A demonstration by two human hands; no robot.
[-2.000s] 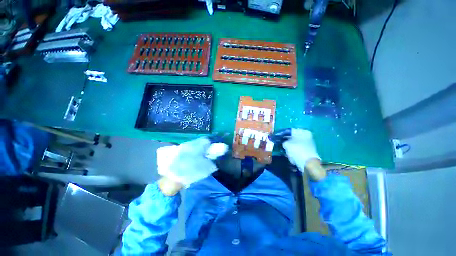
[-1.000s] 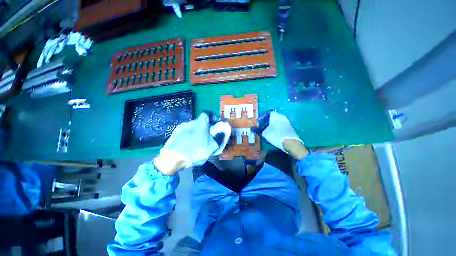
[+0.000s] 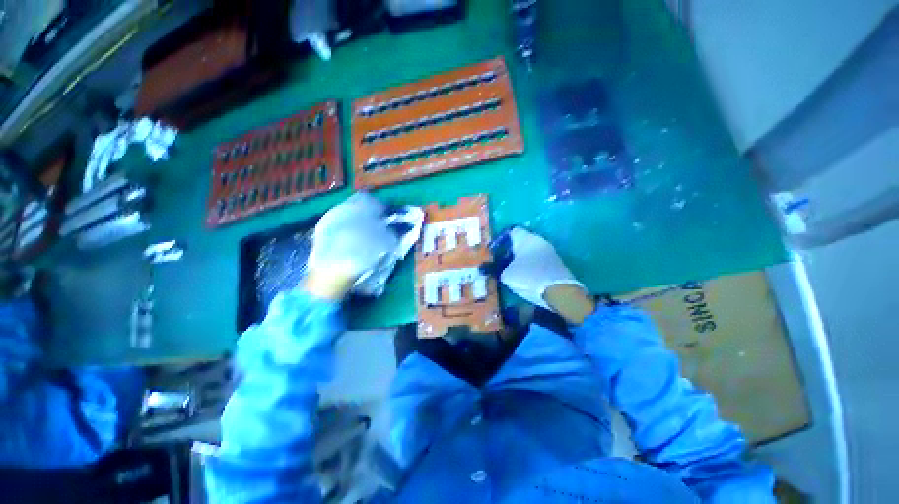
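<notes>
A small orange jig (image 3: 428, 320) lies at the bench's front edge, holding white toothed pieces (image 3: 453, 285) in an upper and a lower group. My left hand (image 3: 347, 241), in a white glove, is at the jig's upper left, over the right part of the black parts tray (image 3: 258, 276); its fingertips are blurred, and whether they hold something cannot be told. My right hand (image 3: 535, 266), in a white glove with dark fingertips, is at the jig's right edge; its grip is unclear. Tiny silver bits lie in the black tray.
Two orange-brown component trays (image 3: 222, 208) (image 3: 365, 175) lie behind the jig. A dark flat plate (image 3: 587, 143) with scattered specks is to the right. Finned silver bars (image 3: 108, 212) and a crumpled white cloth (image 3: 128, 143) are at left. A carton (image 3: 744, 359) stands below right.
The view has shifted and tilted. My left hand has moved up and away from the jig's lower piece, towards its upper left and the black tray. My right hand stays by the jig's right edge.
</notes>
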